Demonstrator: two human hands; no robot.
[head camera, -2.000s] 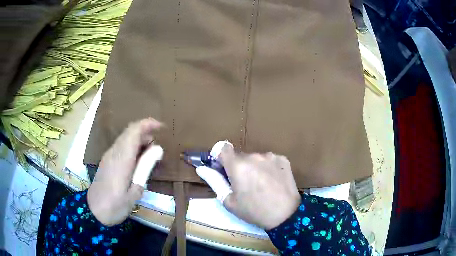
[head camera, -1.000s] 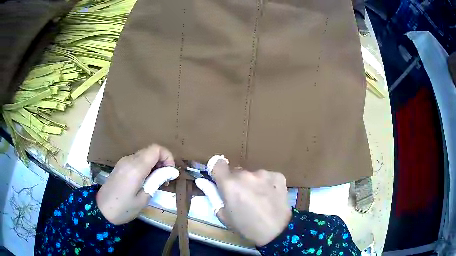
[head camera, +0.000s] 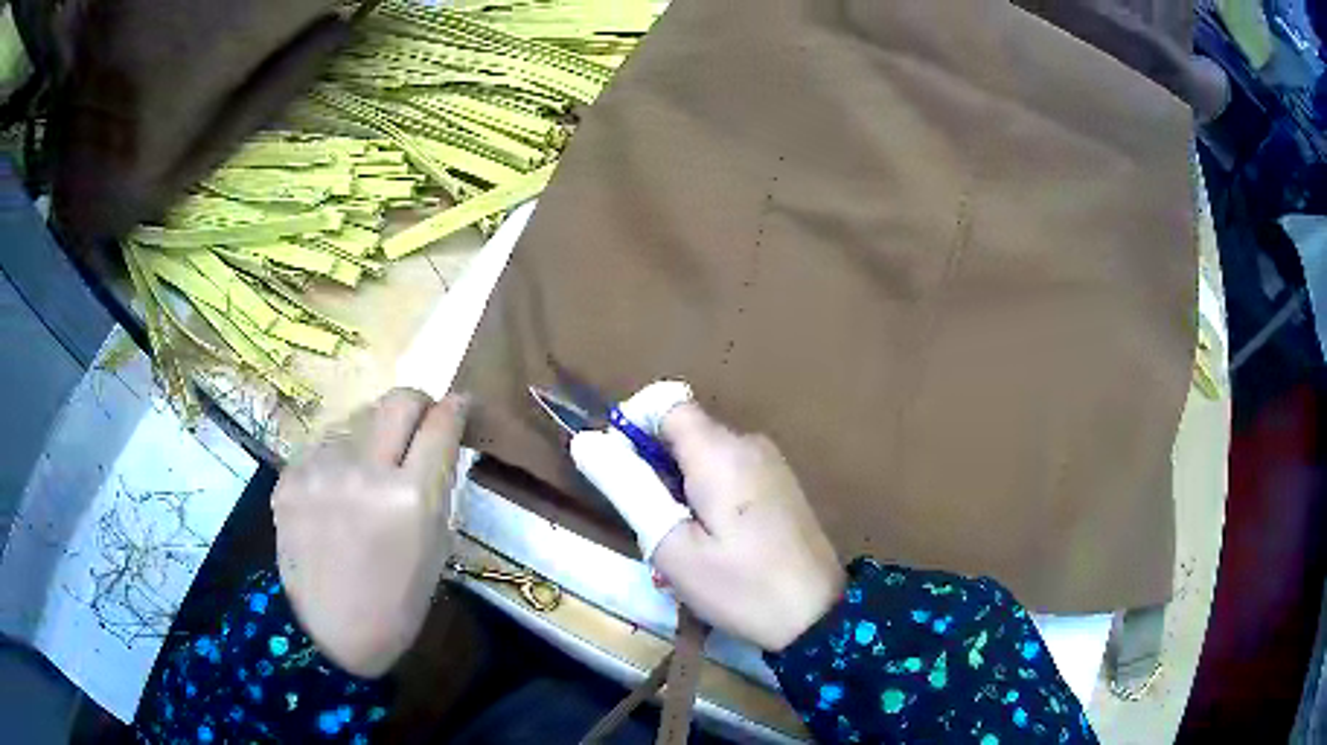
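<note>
The brown tote bag (head camera: 902, 335) lies flat before me, its bottom-left corner near my left hand. My left hand (head camera: 364, 524) has its fingers closed at the bag's left edge near that corner; its thumb is hidden. My right hand (head camera: 735, 517), with white finger cots on thumb and finger, holds the thread snips (head camera: 633, 434) over the bag. Their pointed blades are apart, aimed up and left toward the left edge. A brown strap (head camera: 680, 684) hangs over the table edge below my right hand.
Yellow-green strips (head camera: 291, 218) are heaped on the left. A brass-coloured clasp (head camera: 539, 590) lies at the front edge. A white sheet with dark thread ends (head camera: 138, 553) is at lower left. A grey-tan tab (head camera: 1138, 640) shows at lower right. A person's hand (head camera: 1205, 88) is at upper right.
The view has shifted, so the bag sits further right and looks turned. My hands have moved from the strap area to the bag's left corner. The brass-coloured clasp has come into plain view.
</note>
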